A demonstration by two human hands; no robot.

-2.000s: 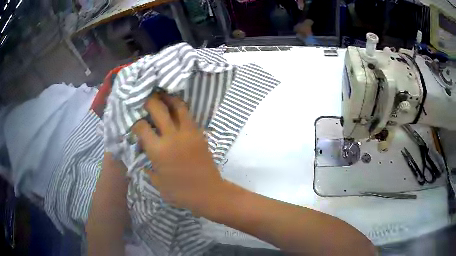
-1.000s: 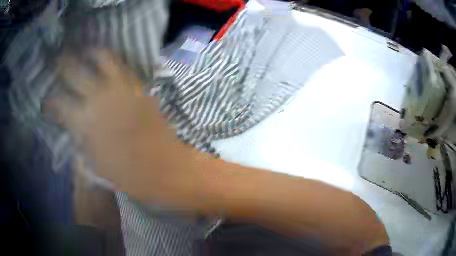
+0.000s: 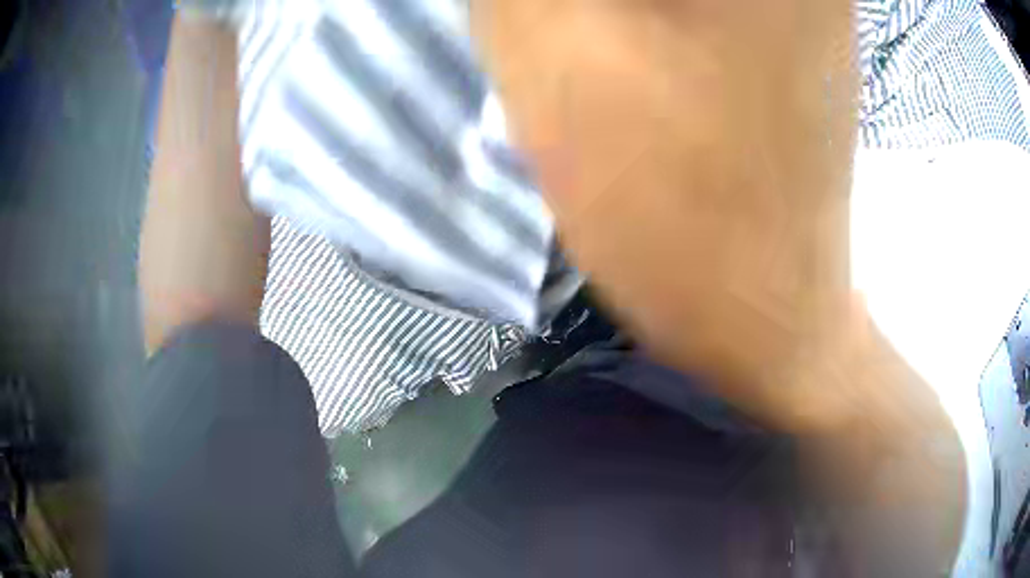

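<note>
Striped white and grey-blue fabric (image 3: 384, 147) hangs large and blurred from the top edge, between my two forearms. A finer-striped part (image 3: 339, 327) hangs below it over my lap. My left forearm rises along the left to the top edge, and my left hand is out of the picture. My right forearm, very close and blurred, fills the upper middle and right, and my right hand is beyond the top edge. What the hands hold cannot be seen.
The white table (image 3: 932, 237) shows at the right, with more striped fabric (image 3: 949, 73) on it at the upper right. Dark clothing (image 3: 587, 485) covers the bottom, with a green-grey surface (image 3: 395, 474) between its parts.
The view has swung down and left towards my lap. The sewing machine has left the picture. The striped fabric now hangs close in front, and my right hand is no longer visible.
</note>
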